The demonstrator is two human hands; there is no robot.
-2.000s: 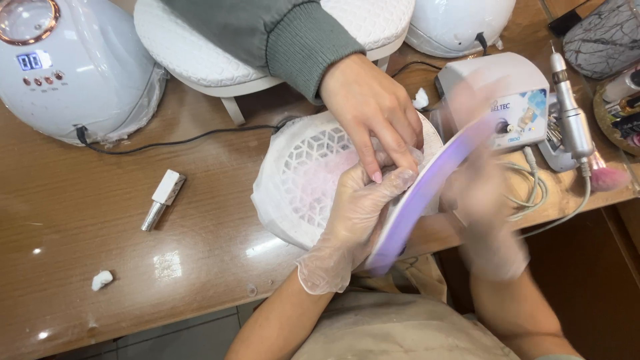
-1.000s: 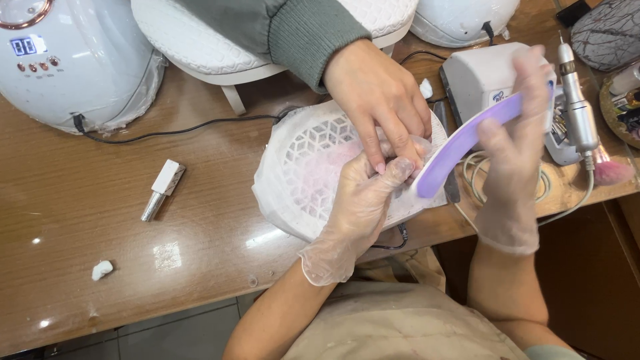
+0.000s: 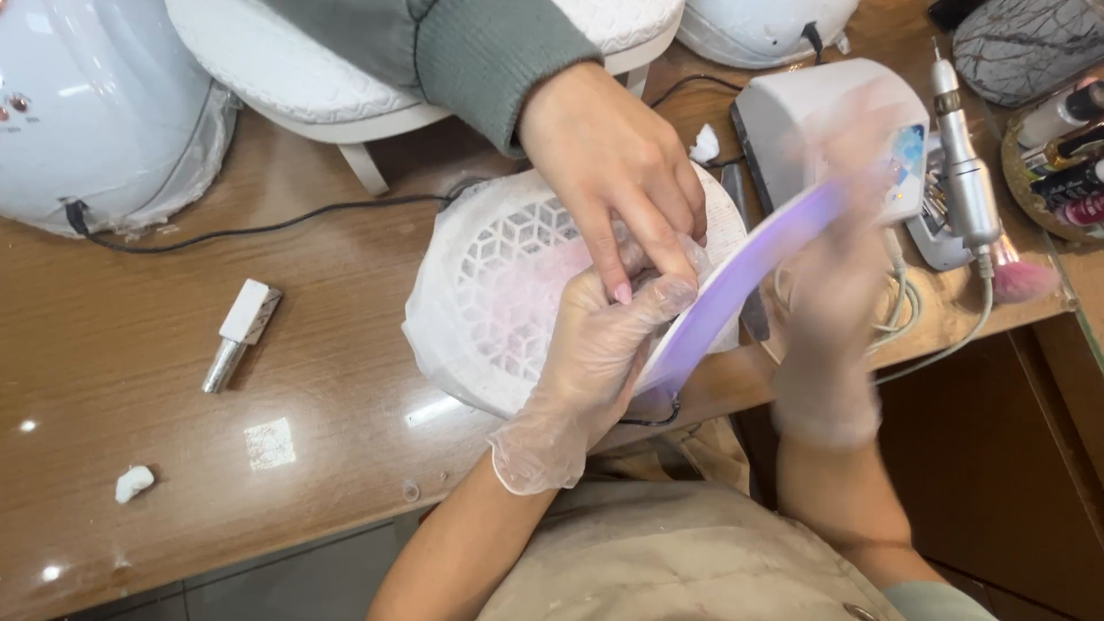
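Note:
My left hand, in a clear disposable glove, grips a finger of another person's hand, which reaches down from a green ribbed sleeve. In my gloved right hand, blurred by motion, is the upper end of a curved purple nail file with a white edge. The file slants down beside the held fingertip; its exact contact is hidden. Beneath the hands lies a white nail dust collector with a hexagon-patterned grille and pinkish dust on it.
A white-capped bottle and a cotton piece lie at left. Two nail lamps and a padded armrest stand at the back. At right are a nail drill handpiece, its control box, a pink brush and a round polish container.
My right hand and the purple file have shifted, and the file now slants more steeply than one second ago. My left hand keeps its grip on the other person's finger.

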